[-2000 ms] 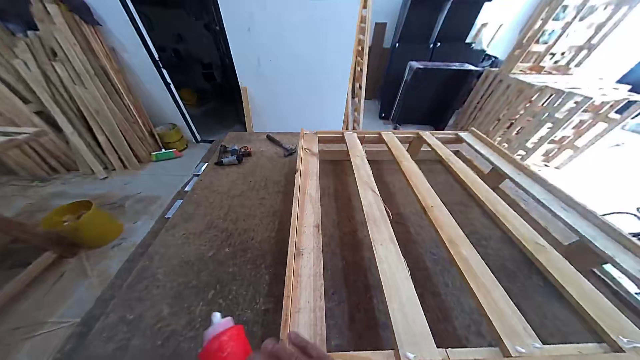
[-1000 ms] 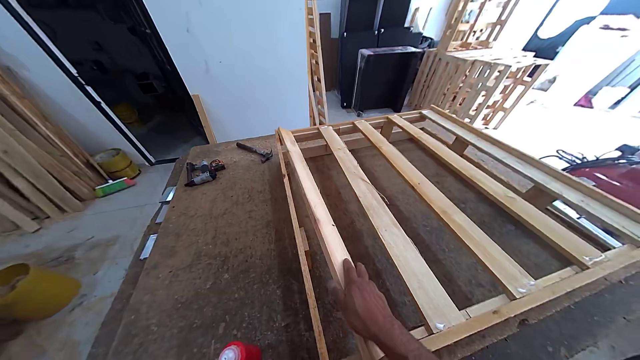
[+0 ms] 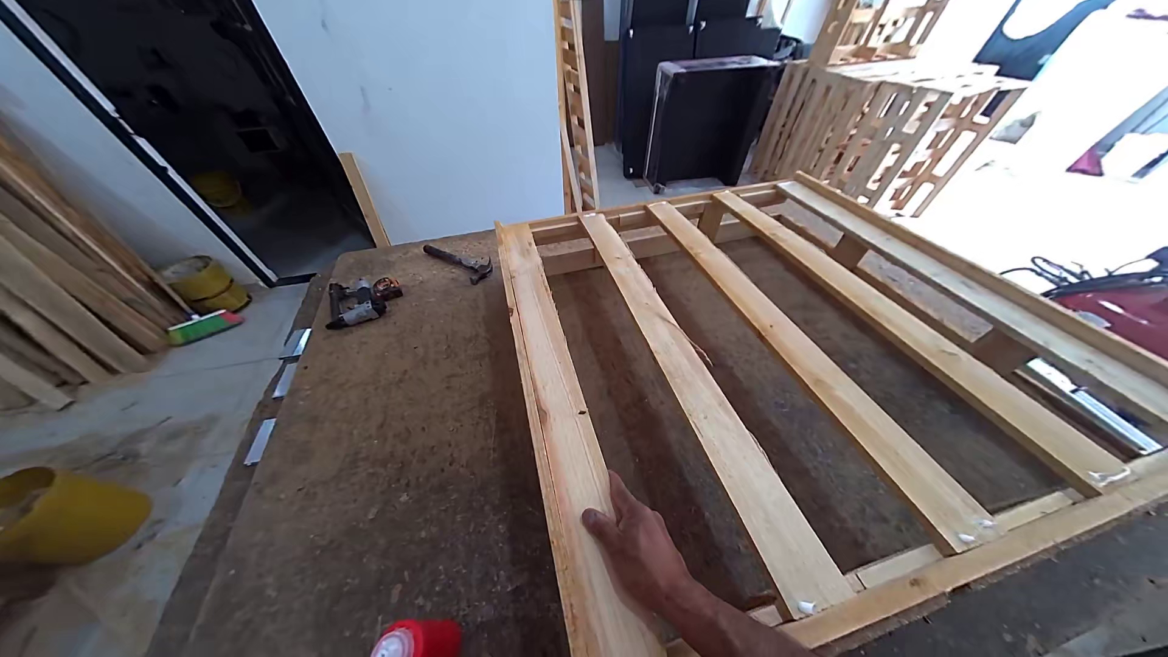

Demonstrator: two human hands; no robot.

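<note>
My right hand (image 3: 643, 552) grips the leftmost wooden slat (image 3: 557, 392) near its close end, with the thumb on top and the fingers over its right edge. That slat lies along the left side rail of a wooden slatted frame (image 3: 922, 584). Several more slats, such as the adjacent one (image 3: 712, 411), span the frame, and white glue-like blobs show at their near ends. A red bottle (image 3: 424, 639) with a pale tip is partly visible at the bottom edge. My left hand is out of view, and what supports the bottle is hidden.
On the brown worktable (image 3: 392, 456) lie a claw hammer (image 3: 461, 262) and a nail gun-like tool (image 3: 358, 303). Yellow buckets (image 3: 73, 516), a brush head (image 3: 205, 327) and leaning boards (image 3: 64, 274) are at the left. Slatted wooden crates (image 3: 876, 128) stand behind the frame.
One second ago the leftmost slat stood apart from the side rail at its near part; now it lies along it, with my right hand still on it. The view has shifted since two seconds ago.
</note>
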